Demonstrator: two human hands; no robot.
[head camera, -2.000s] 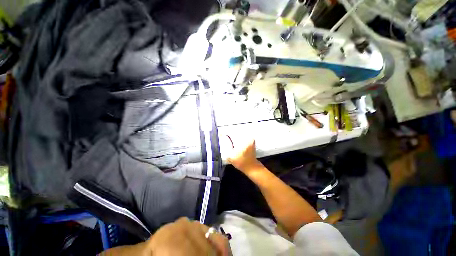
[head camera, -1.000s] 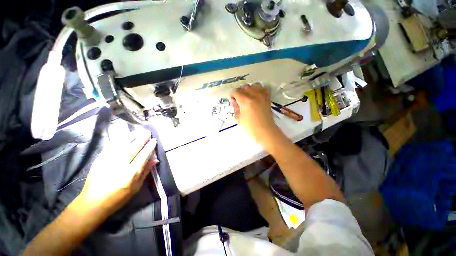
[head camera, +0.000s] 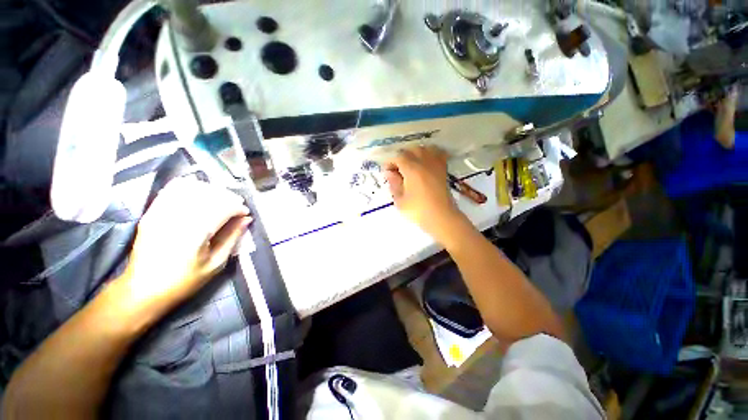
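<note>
The dark grey garment (head camera: 180, 353) lies left of the machine bed and runs down toward my lap. Its black waistband with striped tape (head camera: 266, 328) runs up to the needle area. My left hand (head camera: 184, 234) lies on the cloth beside the band, its thumb and fingertips pinched at the band's edge. My right hand (head camera: 418, 189) is on the bed under the machine arm, fingers bent at small white labels (head camera: 369, 182); whether it grips one is hidden. The white sewing machine (head camera: 344, 90) has a teal stripe. Glare washes out the presser foot area.
The bright lamp (head camera: 86, 148) hangs left of the machine head. An orange-brown handled tool (head camera: 469, 191) lies right of my right hand. Yellow-handled tools (head camera: 515, 176) sit at the bed's right end. A blue crate (head camera: 640, 299) stands lower right. A person's arm (head camera: 725, 119) shows far right.
Since the first frame, my left hand has moved from the lap up onto the garment, and my right hand from the bed's front edge to the labels. The view has moved closer to the machine.
</note>
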